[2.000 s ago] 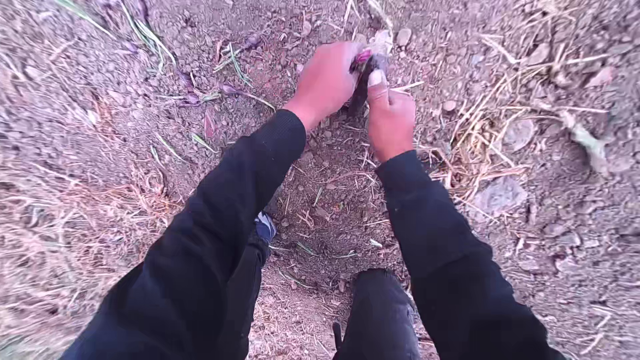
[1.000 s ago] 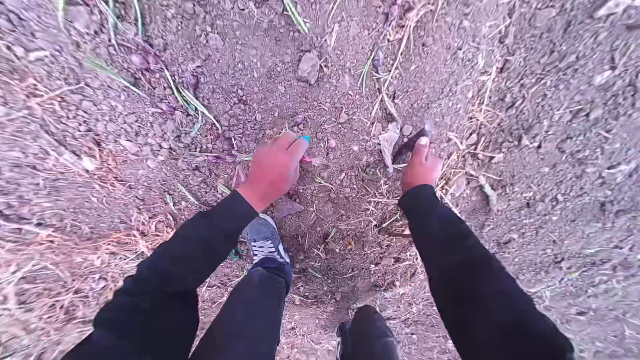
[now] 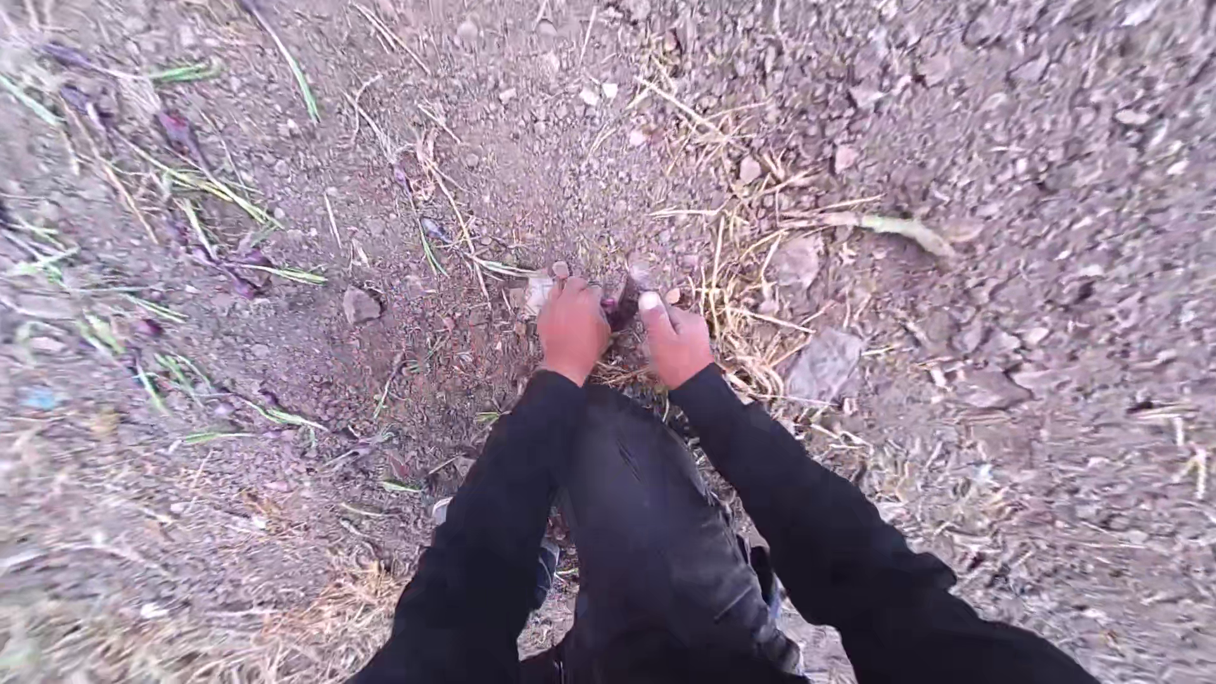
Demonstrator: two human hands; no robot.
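Note:
My left hand is curled low over the soil, its fingers closed beside a pale, papery piece. Close by on its right, my right hand has its thumb pressed on a dark purple thing, which looks like an onion and lies between the two hands. Whether the left fingers also grip it cannot be told. A dark blade-like shape seems to be at the right thumb, too blurred to name. Purple onions with green tops lie scattered on the ground at the left.
Dry straw lies just right of the hands, with a flat stone and a pale dry stalk farther right. A stone sits to the left. My dark-trousered knee is right below my hands. Loose clods cover the soil.
My hands were apart one second ago, the left one low over the ground; now they are close together again. A knee has come in beneath them. The view has shifted.

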